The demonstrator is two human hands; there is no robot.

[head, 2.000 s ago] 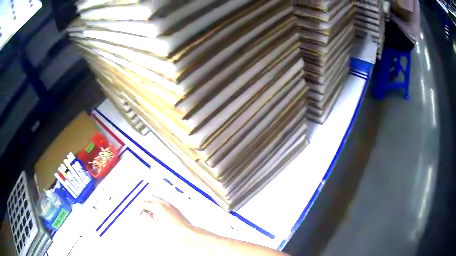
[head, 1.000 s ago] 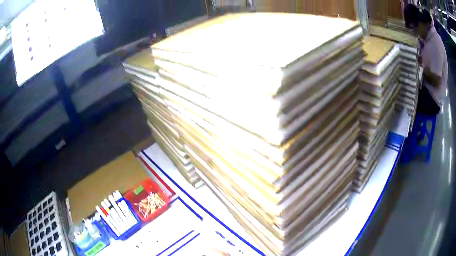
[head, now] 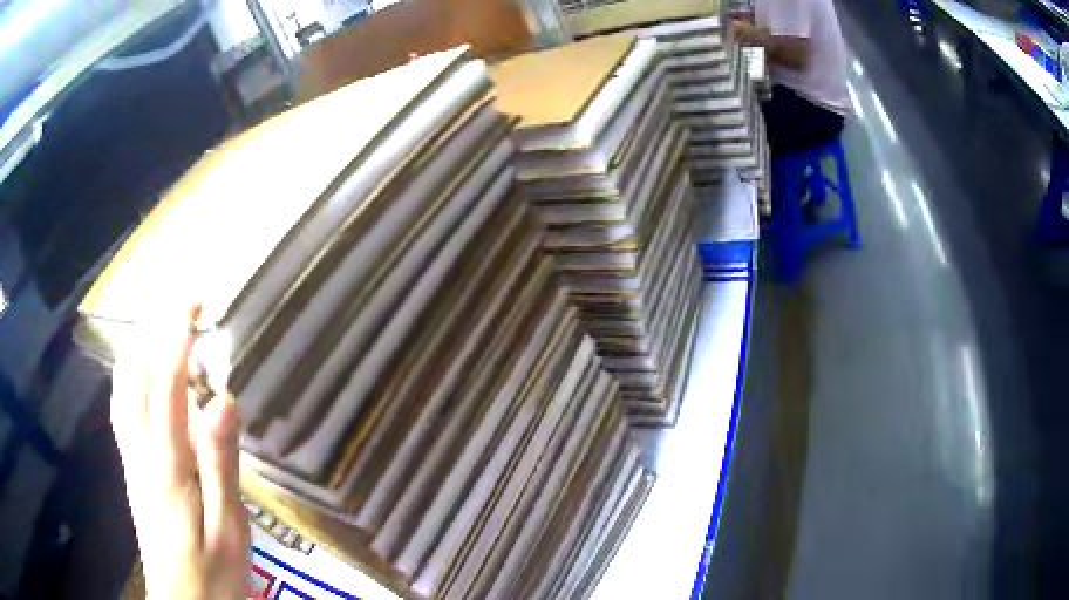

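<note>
A tall stack of layered white trays and brown cardboard sheets (head: 434, 316) fills the middle and left of the view. Its top sheet is pale and overexposed. My left hand (head: 188, 469) comes up from the lower left edge. Its fingers hold the near left corner of the upper layers; glare and blur hide how many layers lie between them. My right hand is not in view.
More stacks (head: 610, 223) stand behind it on the white bench (head: 686, 445) with a blue-taped edge. A seated person in a pale top (head: 809, 59) is on a blue stool (head: 811, 205) beyond. An aisle floor (head: 891, 387) runs along the right.
The view has swung to the right, and the bins and small tray have left the picture. My left hand has appeared at the stack's corner. The hand seen low on the bench earlier is gone.
</note>
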